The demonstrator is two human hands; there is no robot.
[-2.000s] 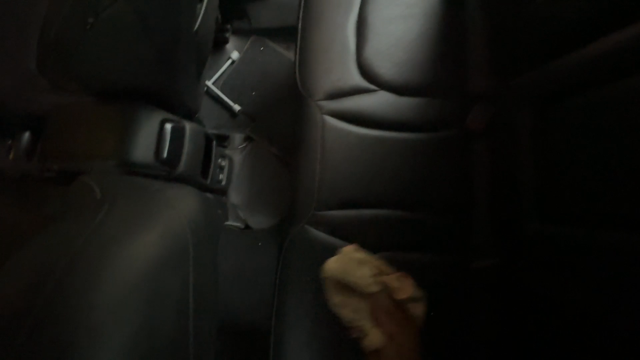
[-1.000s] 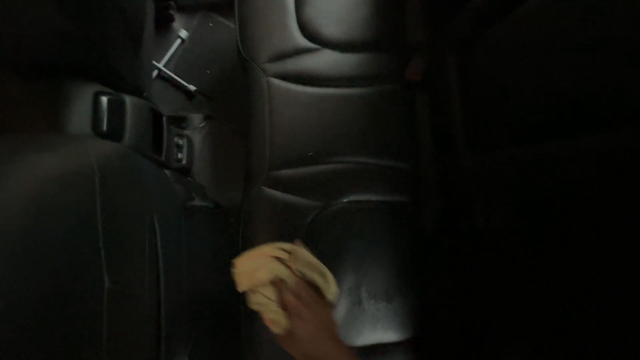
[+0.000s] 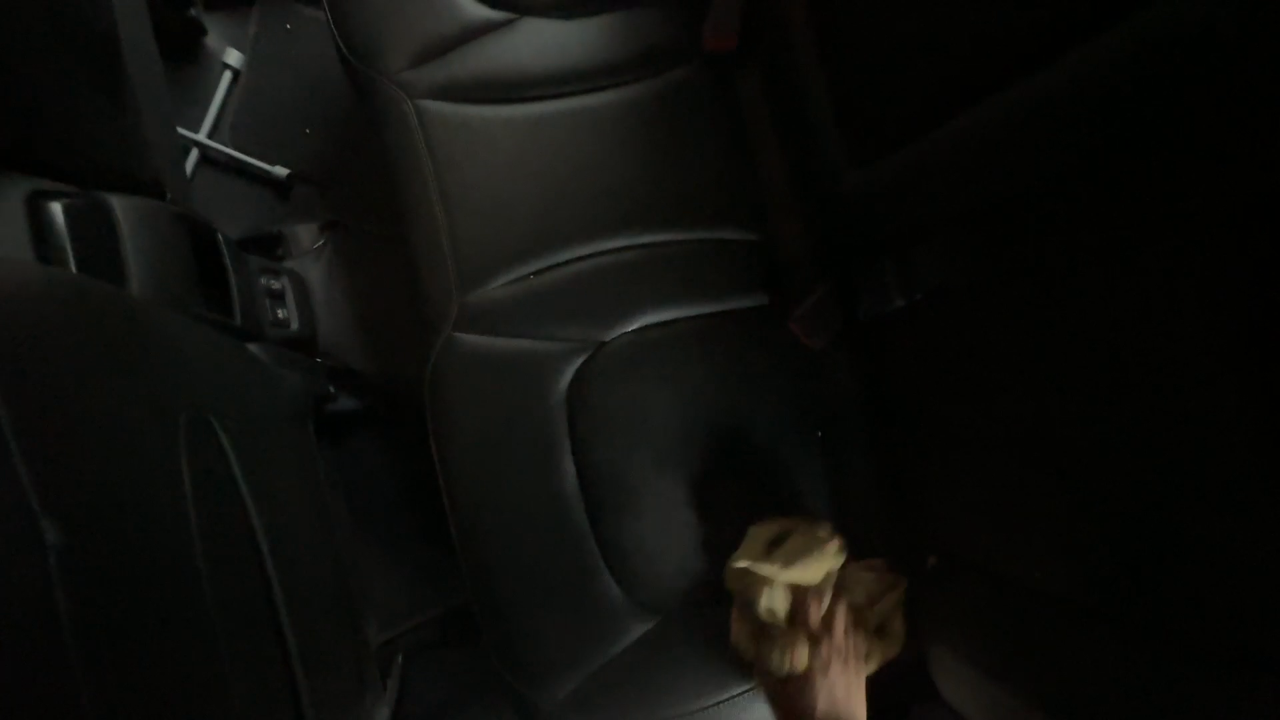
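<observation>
My right hand [image 3: 825,655] is near the bottom, right of centre, holding a crumpled yellowish cloth [image 3: 790,555]. The hand and cloth are over the near part of a black leather car rear seat [image 3: 600,170], close to where its cushion meets the dark backrest side. Darkness hides whether the cloth presses on the leather. My left hand is out of view.
A metal cross-shaped wheel wrench [image 3: 215,125] lies on the dark floor at upper left. Below it are the rear end of the centre console [image 3: 170,250] and a front seat's back [image 3: 130,480]. Red seat belt buckles [image 3: 720,30] show at the rear seat's back edge.
My right hand, with the cloth, has moved from the seat's front edge towards its backrest side since one second ago. The view has shifted.
</observation>
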